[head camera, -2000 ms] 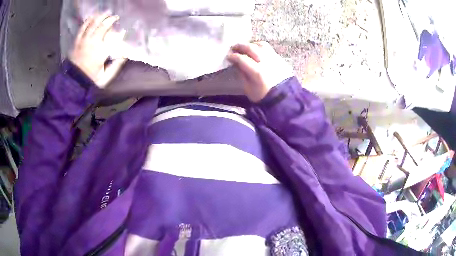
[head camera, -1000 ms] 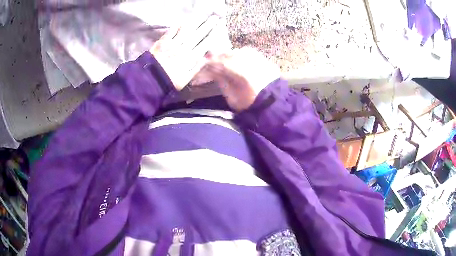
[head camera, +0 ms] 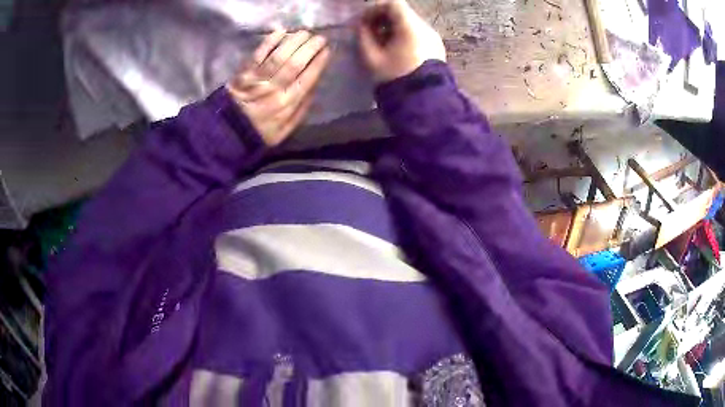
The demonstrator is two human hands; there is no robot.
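Thin pale pink-lilac mottled fabric [head camera: 175,56] lies over the near part of the worktable, with soft folds at the left and a jagged near edge. My left hand [head camera: 282,79] rests on the fabric, palm down, fingers extended and close together. My right hand [head camera: 393,40] is curled at the fabric's right edge near the top of the picture, its fingertips pinching the edge. The far part of the fabric is cut off by the picture's top.
The cloth-covered table [head camera: 509,48] is littered with dark threads. A wooden ruler [head camera: 596,32], a small mottled fabric piece [head camera: 640,75] and purple scraps [head camera: 672,32] lie at the right. Beyond the near edge are wooden stools [head camera: 596,222] and a blue crate [head camera: 602,267].
My hands were together at the fabric's edge; my right hand has moved up and away from my left. The fabric now spreads further right, under my left hand.
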